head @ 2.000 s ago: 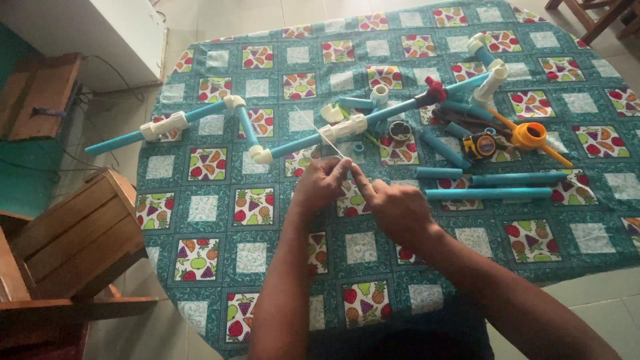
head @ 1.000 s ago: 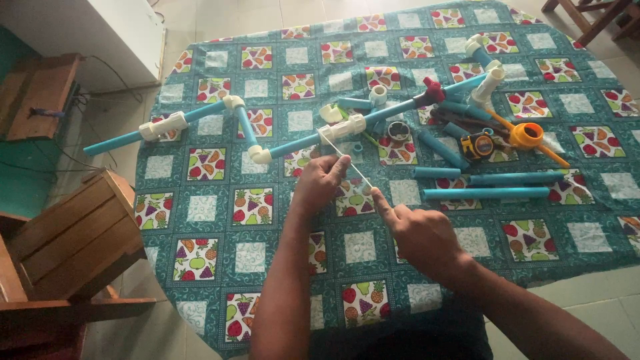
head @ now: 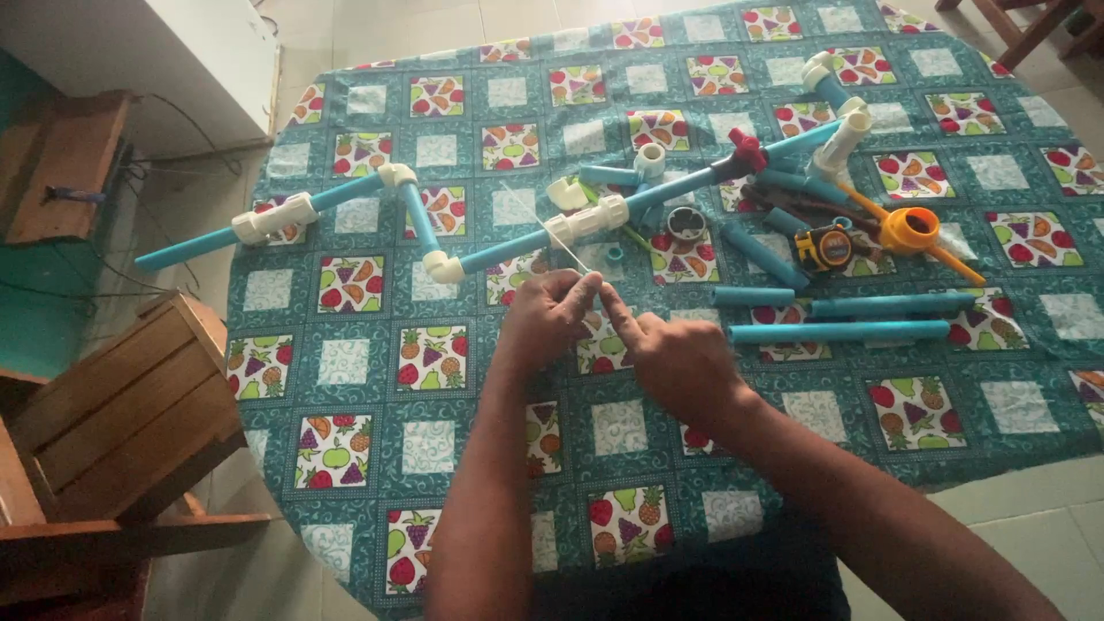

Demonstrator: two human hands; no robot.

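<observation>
My left hand (head: 552, 310) pinches a thin white strip (head: 548, 228) that rises from its fingertips across the pipe assembly. My right hand (head: 686, 362) touches or nearly touches the left fingertips with its index finger extended; whether it holds the strip's end cannot be told. Just beyond the hands, a white union fitting (head: 588, 221) joins blue PVC pipes (head: 509, 252). The assembly runs left through white elbows (head: 442, 266) to another white union fitting (head: 276, 217), and right to a red-handled valve (head: 738, 155) and a white tee fitting (head: 841, 145).
Loose blue pipe pieces (head: 838, 330) lie right of my hands, near a tape measure (head: 825, 247), a roll of tape (head: 686, 224) and an orange funnel-like part (head: 910, 231). A loose white elbow (head: 567, 194) is behind the assembly. Wooden furniture (head: 129, 405) stands left of the cloth-covered table (head: 431, 448).
My right hand first moved away from the left along the strip, then came back beside the left fingertips. The strip's far end now shows beyond the pipe. The pipe assembly has stayed in place.
</observation>
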